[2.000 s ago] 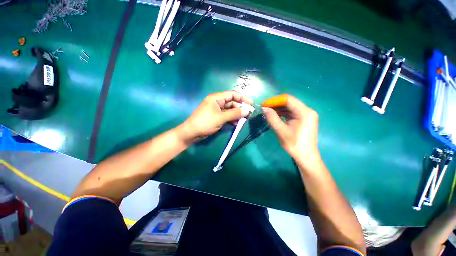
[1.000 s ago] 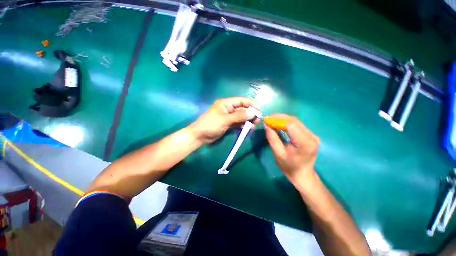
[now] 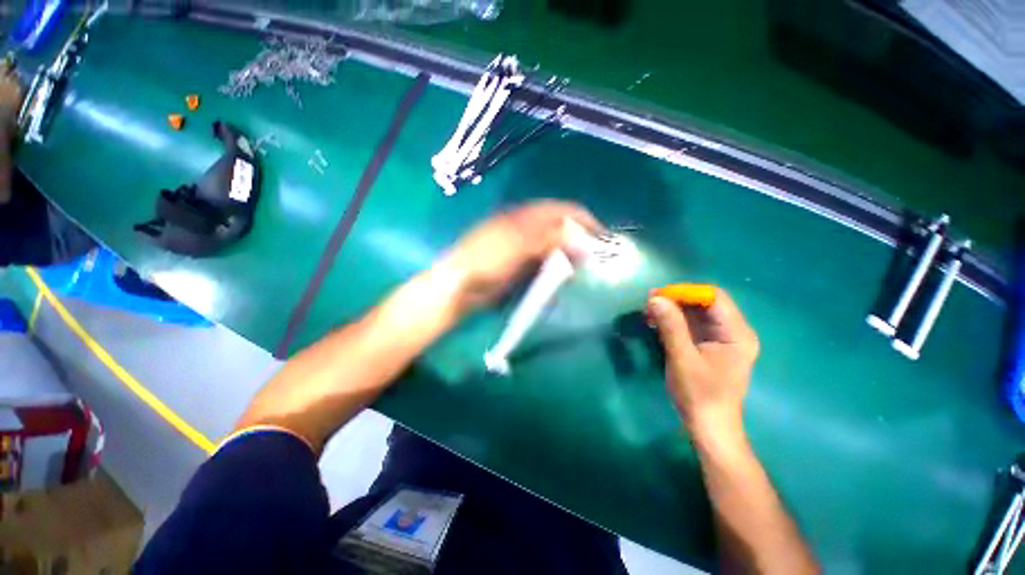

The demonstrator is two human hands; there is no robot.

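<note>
My left hand [image 3: 523, 249] is blurred and holds the white bar assembly [image 3: 528, 311] by its upper end, with the bar slanting down and left over the green mat. My right hand [image 3: 710, 350] holds the orange-handled tool [image 3: 688, 294] to the right, apart from the bar; the tool's tip cannot be made out. Thin metal pins [image 3: 610, 249] lie on the mat just right of my left hand, in a bright reflection.
White bar bundles lie near the rail [image 3: 697, 152] at upper middle [image 3: 477, 124] and right [image 3: 913, 294]. A black curved object [image 3: 214, 202], orange bits [image 3: 184, 111] and a pin pile [image 3: 288, 67] are at left. A blue bin [image 3: 1016, 365] is at the right edge.
My right hand and the orange tool have moved away from the white end piece, to the right. My left hand still holds the bar, now blurred. The view has shifted left.
</note>
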